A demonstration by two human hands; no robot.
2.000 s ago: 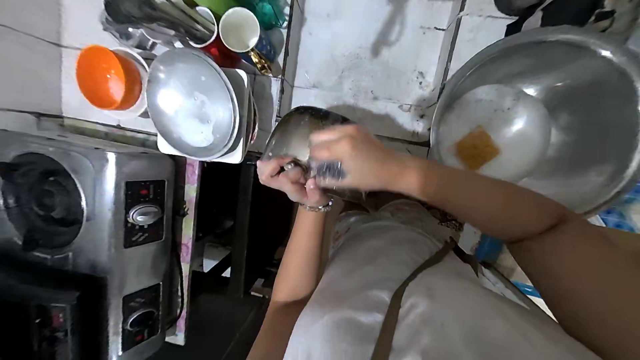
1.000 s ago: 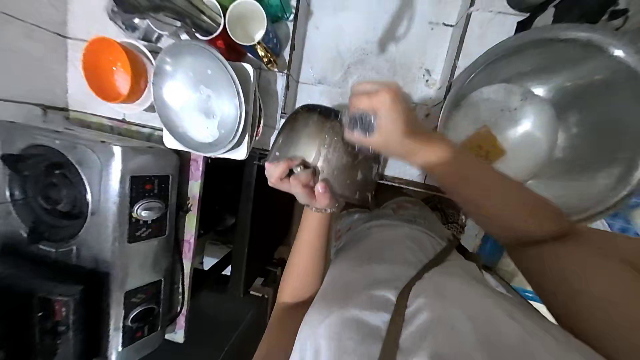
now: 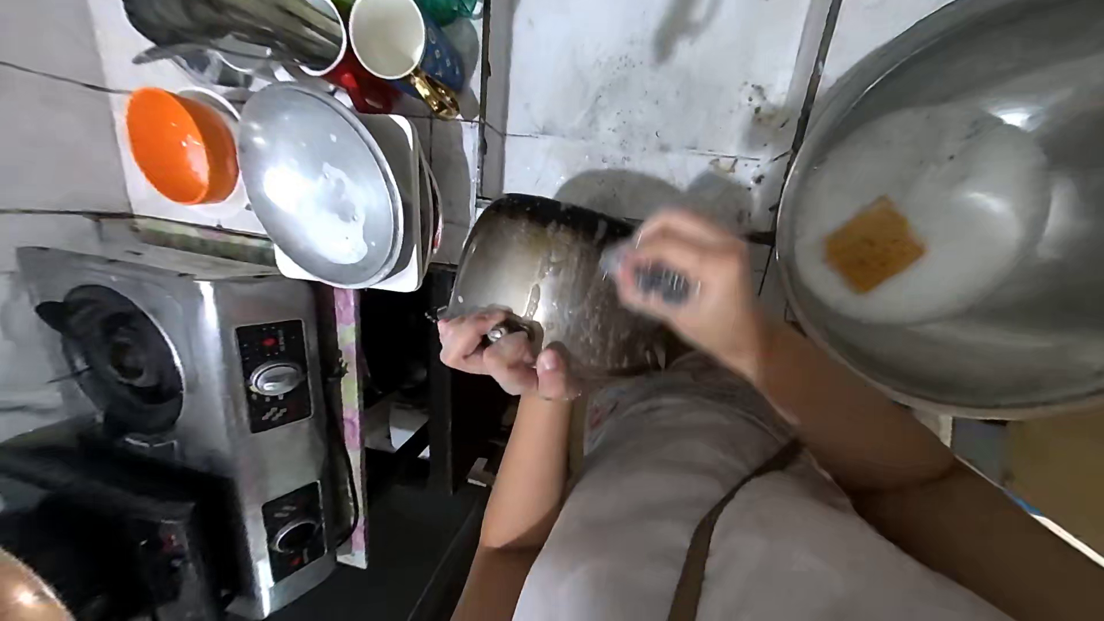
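Observation:
A metal pot (image 3: 552,276) with a blackened base edge and wet, soapy streaks is tilted on its side in front of my body. My left hand (image 3: 509,354) grips its handle, fingers curled round it on the near left side. My right hand (image 3: 686,280), blurred, is closed on a grey scouring pad (image 3: 660,282) at the right part of the pot's outer wall. Whether the pad touches the wall at this instant I cannot tell. The pot's inside is hidden.
A large metal basin (image 3: 802,302) with sudsy water and a yellow-brown sponge (image 3: 874,245) stands at right. At left are a gas stove (image 3: 216,362), an orange bowl (image 3: 172,147), a metal lid (image 3: 319,185) on stacked dishes, and several cups, including a white-lined mug (image 3: 388,39). Wall tiles (image 3: 630,95) lie ahead.
Two seconds ago both hands were close together over the pot; my right hand has since moved right, away from my left hand. More of the pot's outer wall shows now.

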